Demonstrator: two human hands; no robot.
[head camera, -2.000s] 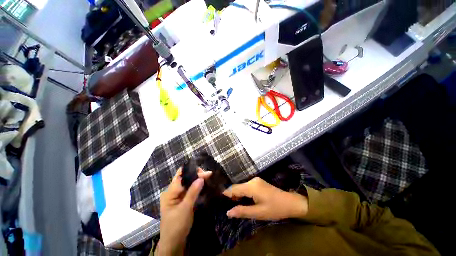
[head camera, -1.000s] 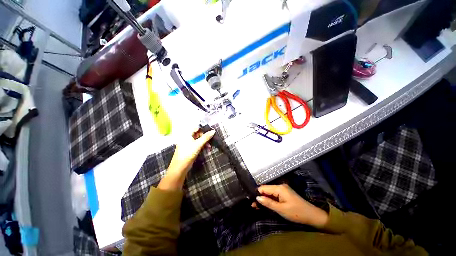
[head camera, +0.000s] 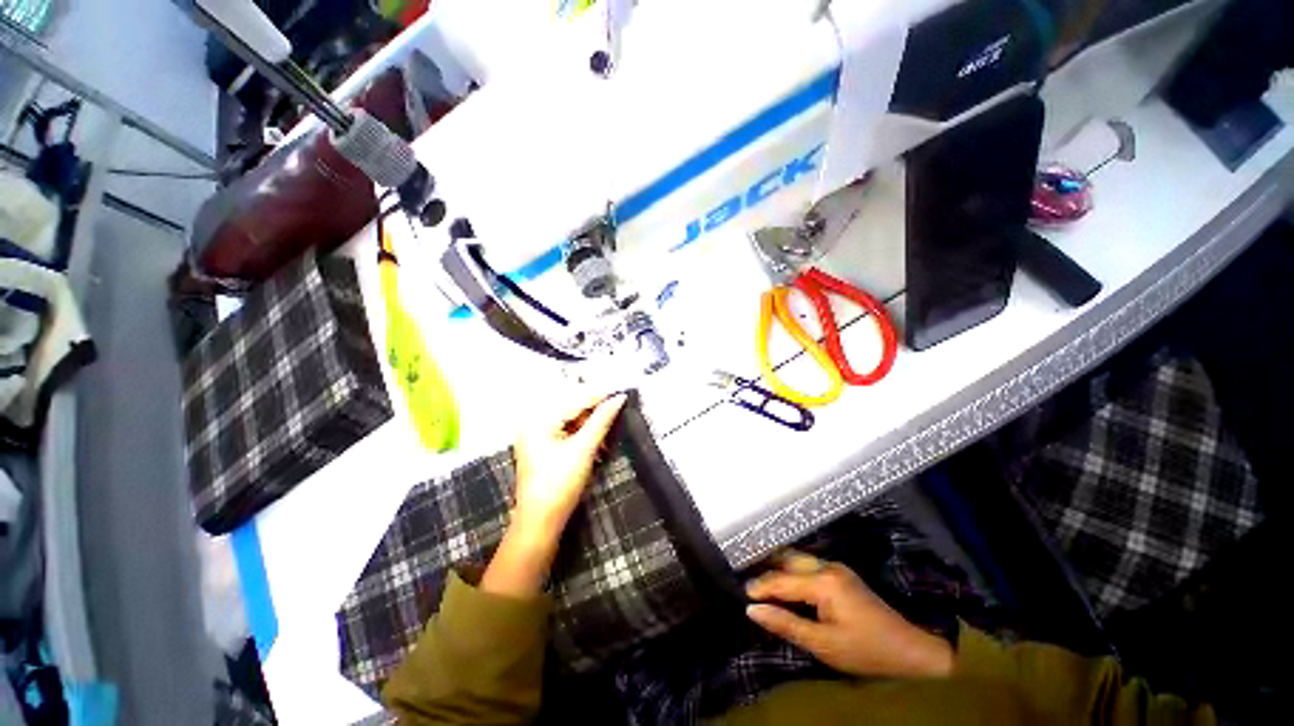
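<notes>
A plaid panel (head camera: 610, 546) lies on the white table in front of the sewing machine (head camera: 752, 156). A black strip (head camera: 678, 496) runs along its straight right edge. My left hand (head camera: 556, 475) pinches the strip's upper end, just below the presser foot (head camera: 642, 341). My right hand (head camera: 844, 613) holds the strip's lower end at the table's front edge. The strip's end and the presser foot look slightly apart. The part of the panel under my left hand and forearm is hidden.
Black snips (head camera: 766, 403), red-and-yellow-handled scissors (head camera: 826, 341) and an upright phone (head camera: 972, 227) stand or lie right of the needle. A plaid stack (head camera: 284, 390), a yellow-green tag (head camera: 419, 362) and a dark red roll (head camera: 291, 206) are at left. Plaid cloth (head camera: 1142, 482) lies at lower right.
The strip, earlier bunched dark in both hands, now lies straight along the panel's edge. Since one second ago, both hands and the strip sit slightly lower in view, and the strip's upper end is farther from the foot.
</notes>
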